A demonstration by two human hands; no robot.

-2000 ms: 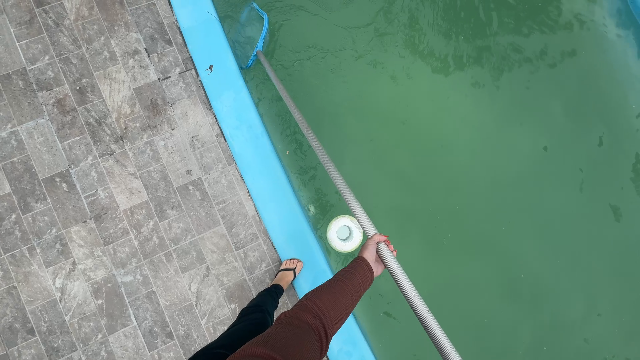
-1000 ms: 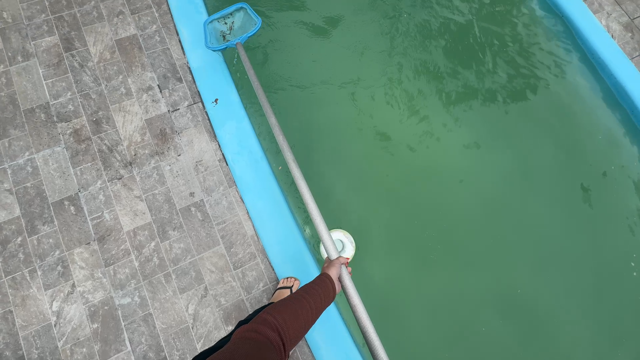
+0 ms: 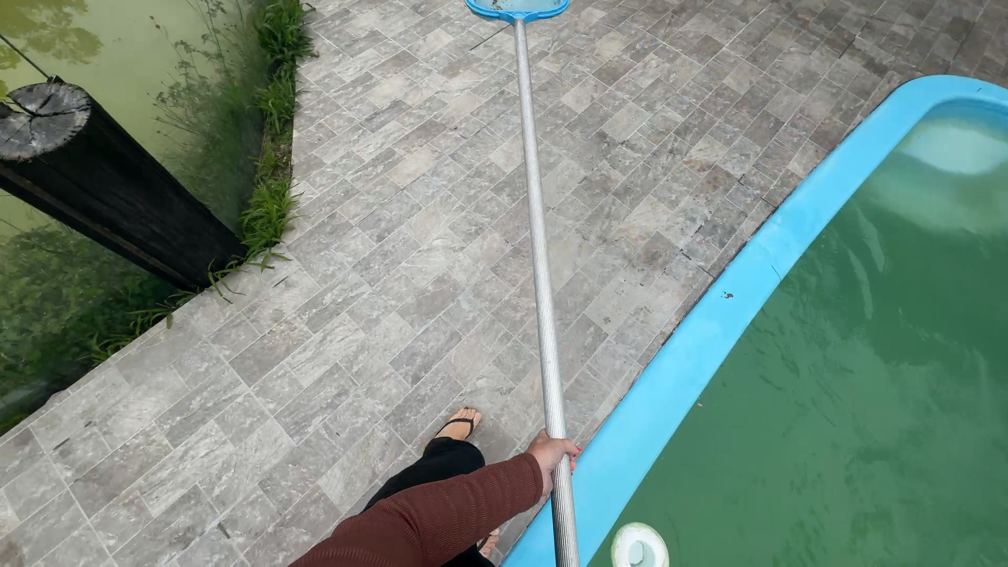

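Observation:
My left hand (image 3: 554,463), below a brown ribbed sleeve, is closed around a long silvery ribbed pole (image 3: 539,260). At the far end of the pole, a blue-framed leaf skimmer net (image 3: 517,11) is over the paving, cut off by the top edge of the view, with small dark bits in its mesh. The lower end of the pole runs out of view at the bottom. My right hand is out of sight. To the right of my left hand, a round white floating dispenser (image 3: 639,546) lies in the green pool water (image 3: 850,409), close to the wall.
The blue pool edge (image 3: 709,315) curves away at the right. Grey stone-look paving (image 3: 394,260) runs beside it, and my sandalled foot (image 3: 461,423) stands there. At the left are a dark wooden post (image 3: 118,181), a grass border (image 3: 276,118) and murky greenish water beyond.
The skimmer net has moved from above the pool and its edge to above the paving, with my left hand still gripping the pole. The view has swung left.

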